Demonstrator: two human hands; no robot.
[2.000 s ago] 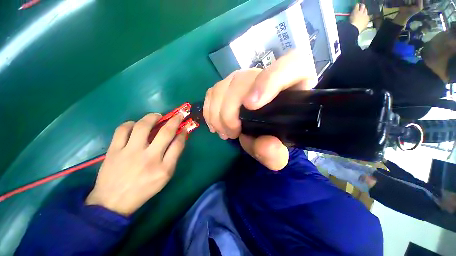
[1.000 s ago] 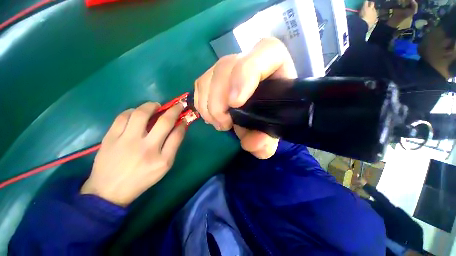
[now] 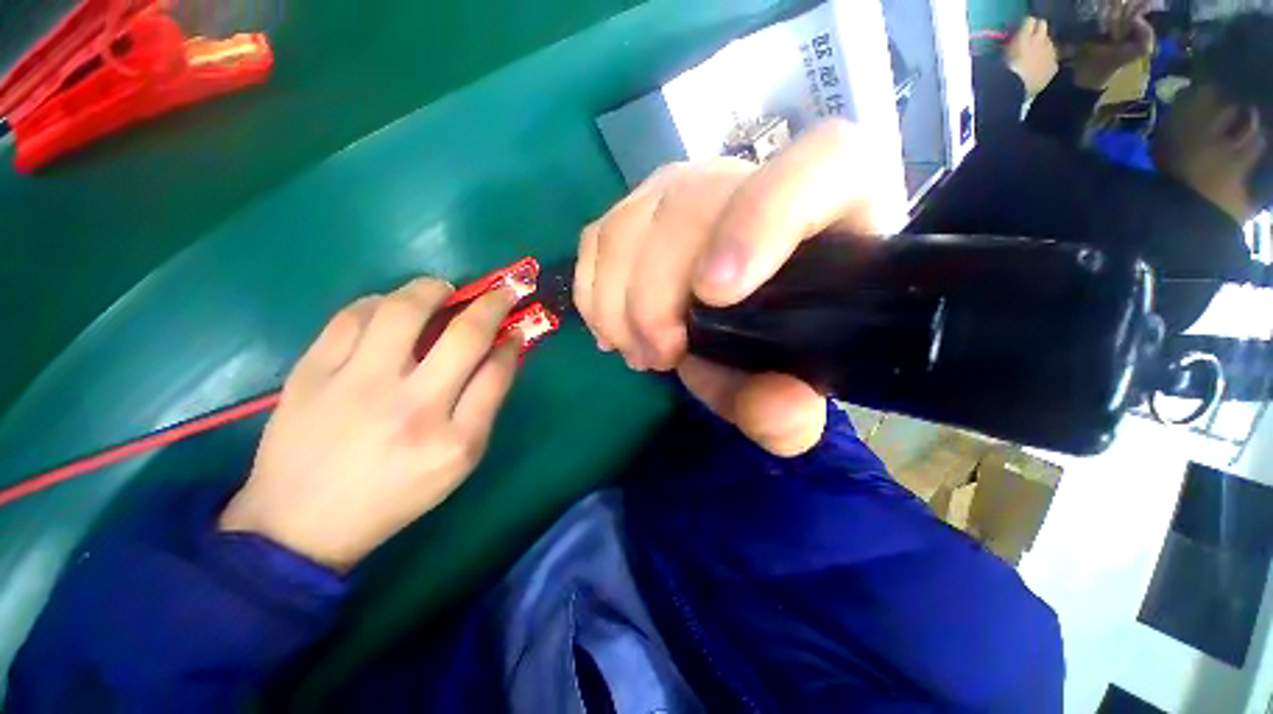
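My left hand [image 3: 384, 419] lies on the green bench, its fingers over a red cable clamp [image 3: 531, 327]. The clamp's two short forked arms with pale metallic ends stick out past my fingertips. A red cable lead [image 3: 154, 441] runs from under my hand to the left edge. My right hand [image 3: 726, 265] is wrapped around the front of a thick black electric screwdriver [image 3: 935, 335] with a ring at its rear. Its dark front end is at the clamp's arms; the bit tip and any screw are too small to tell.
A white-grey screw feeder [image 3: 782, 98] with Chinese lettering stands behind my right hand. Other red clamps [image 3: 126, 84] are at the upper left on the green bench [image 3: 335, 223]. Another person [image 3: 1075, 209] works at the upper right. Cardboard boxes [image 3: 1012, 505] are on the floor.
Red clamps have come into view at the upper left. The screwdriver and my right hand have shifted slightly right since one second ago. My left hand stays on the clamp.
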